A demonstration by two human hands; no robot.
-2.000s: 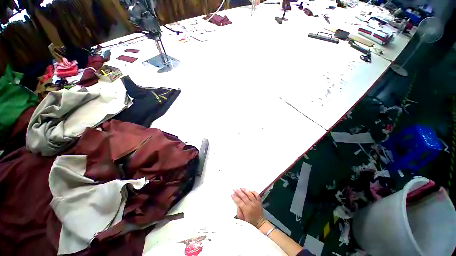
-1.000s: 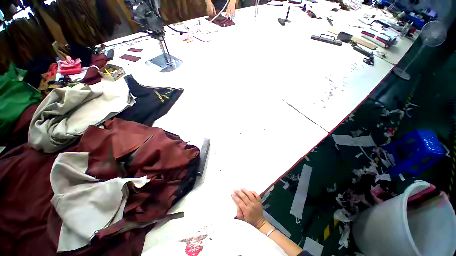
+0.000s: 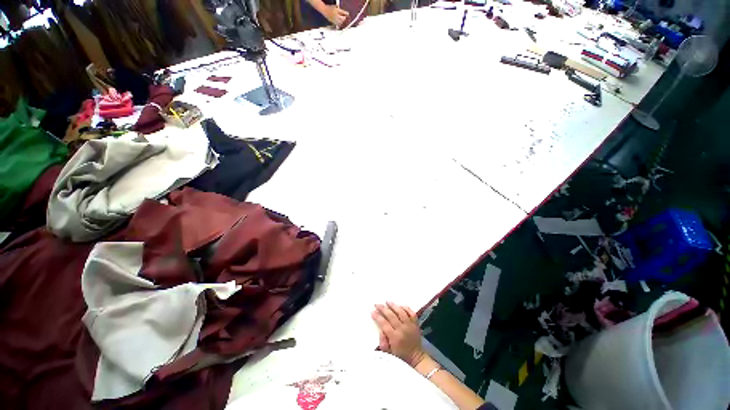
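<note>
My right hand (image 3: 398,329) lies palm down at the near edge of the white table (image 3: 400,256), fingers extended, holding no visible thing. What is under its palm is hidden. My left hand cannot be made out. A heap of dark red leather (image 3: 232,232) lies on the table left of my hand, not touching it. A beige-grey flap (image 3: 136,328) lies folded over the heap. A second beige-grey piece (image 3: 100,180) lies crumpled behind it, beside a black piece (image 3: 240,164) with yellow marks. A narrow grey strip (image 3: 326,250) sits at the heap's right edge.
A machine (image 3: 240,32) on a metal base stands at the back left. Another person's hand (image 3: 334,14) is at the far edge. Tools (image 3: 524,64) lie far right. A white bin (image 3: 612,356) and blue stool (image 3: 672,240) stand on the scrap-strewn floor at right.
Another person's hands appeared at the far edge over a small maroon piece; now that piece is gone from there and one hand shows slightly farther left. My right hand has not moved.
</note>
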